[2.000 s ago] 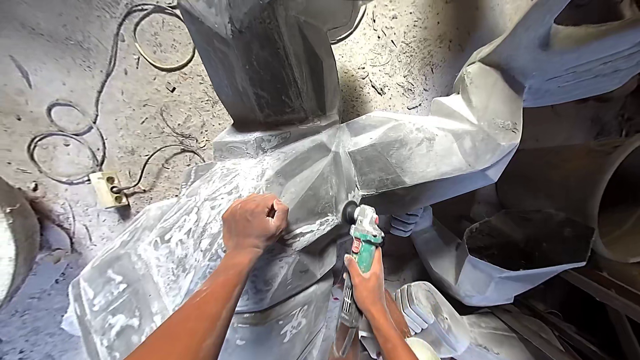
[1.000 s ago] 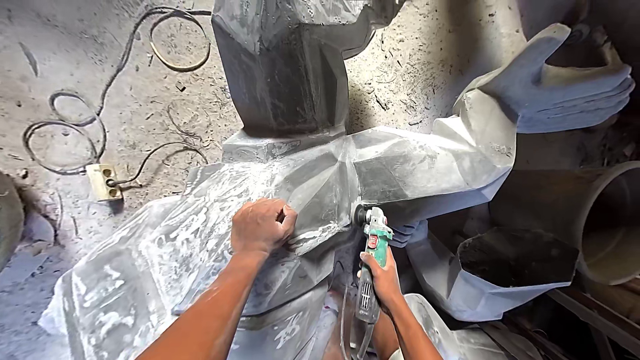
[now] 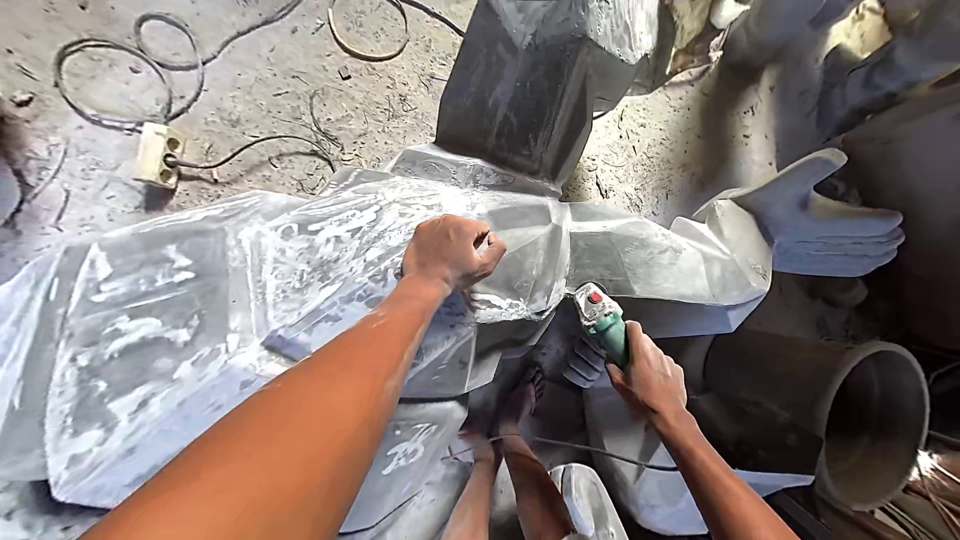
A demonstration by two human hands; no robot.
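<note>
A large grey faceted sculpture point(image 3: 300, 255) of a human-like figure, streaked with white, lies across the view. My left hand point(image 3: 454, 251) rests on its chest, curled into a loose fist; nothing shows in it. My right hand point(image 3: 652, 371) grips the green body of an angle grinder point(image 3: 604, 319). The grinder's head is at the seam between the torso and the outstretched arm point(image 3: 645, 259) of the figure, whose disc side is hidden. At the end of that arm is a sculpted open hand point(image 3: 825, 217).
A socket block point(image 3: 159, 155) with a plugged-in cable and coiled cord point(image 3: 112, 82) lies on the dusty floor at left. A large hollow cylinder point(image 3: 874, 420) lies at lower right. My bare feet and legs are below, near a thin cable point(image 3: 600, 452).
My right hand and the grinder have tilted, with the grinder's head still close to the shoulder seam. The left hand stays on the chest. The view has shifted.
</note>
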